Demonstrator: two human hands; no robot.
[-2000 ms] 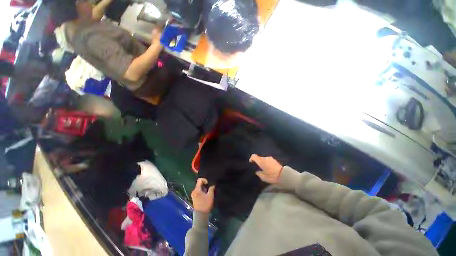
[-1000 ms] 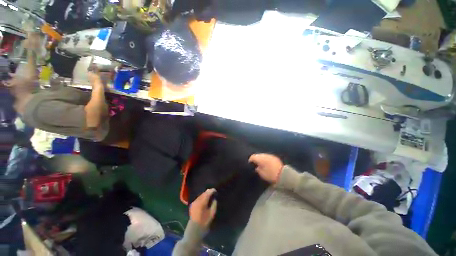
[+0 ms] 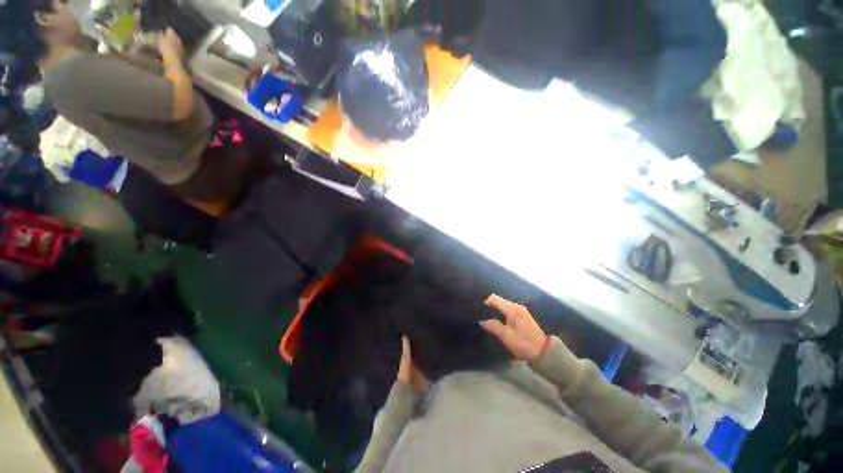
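Observation:
Black cloth (image 3: 370, 323), a shapeless dark mass, lies over the orange basket (image 3: 294, 334) and near the wearer's lap. The basket's curved rim shows on the cloth's far and left sides. My left hand (image 3: 411, 366) is at the cloth's near edge, thumb up; its other fingers are mostly hidden, so its hold cannot be told. My right hand (image 3: 519, 331) is over the cloth's right side, thumb and forefinger apart, with nothing visible between them.
The white table (image 3: 499, 171) glares beyond the hands. Dark-handled shears (image 3: 650, 257) lie by the sewing machine (image 3: 730, 259). A plastic-wrapped black bundle (image 3: 384, 88) sits on an orange sheet (image 3: 445, 72). A person (image 3: 125, 106) works at the left. White cloth (image 3: 180, 381) lies lower left.
The view has turned and shifted. My left hand has moved closer to my body and my right hand. My right hand's fingers have spread. More of the cloth spreads out at the left.

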